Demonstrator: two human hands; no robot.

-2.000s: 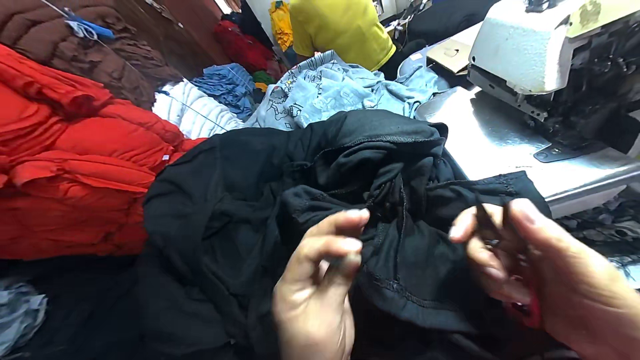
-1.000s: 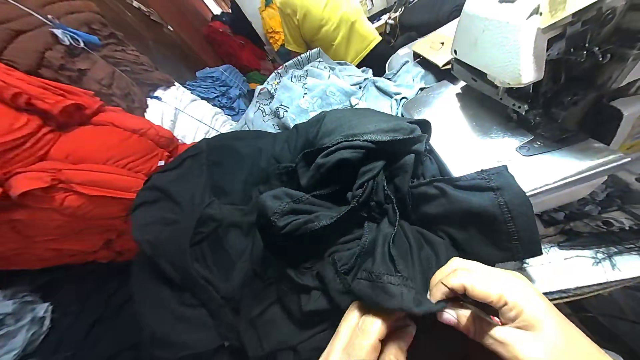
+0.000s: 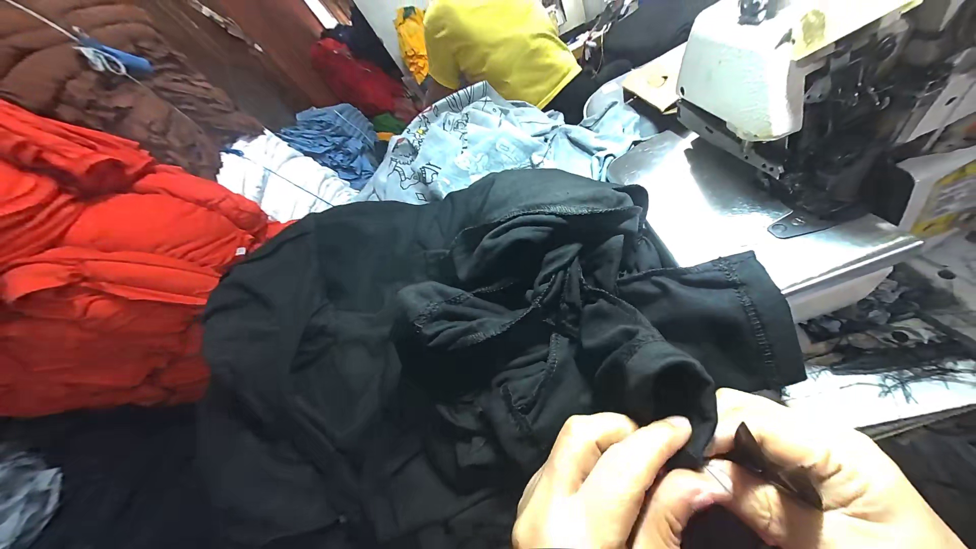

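A black garment with overlocked seams lies bunched across the middle of the view. My left hand pinches the edge of one of its tubular ends at the lower right. Against it, my right hand has its thumb and forefinger at the same edge, where a fine thread shows. Small thread snips with dark blades rest within my right hand; their handles are hidden by the fingers. One hemmed end of the garment spreads out just above my right hand.
An industrial sewing machine stands on a shiny metal table at the right. Stacked red garments fill the left. Light-blue printed cloth and white cloth lie behind the black one. A person in a yellow shirt is beyond.
Two seconds ago my hands were apart above the garment, with the snips in my right hand. They have come together at the lower right and hold the garment's edge, now raised into a tube.
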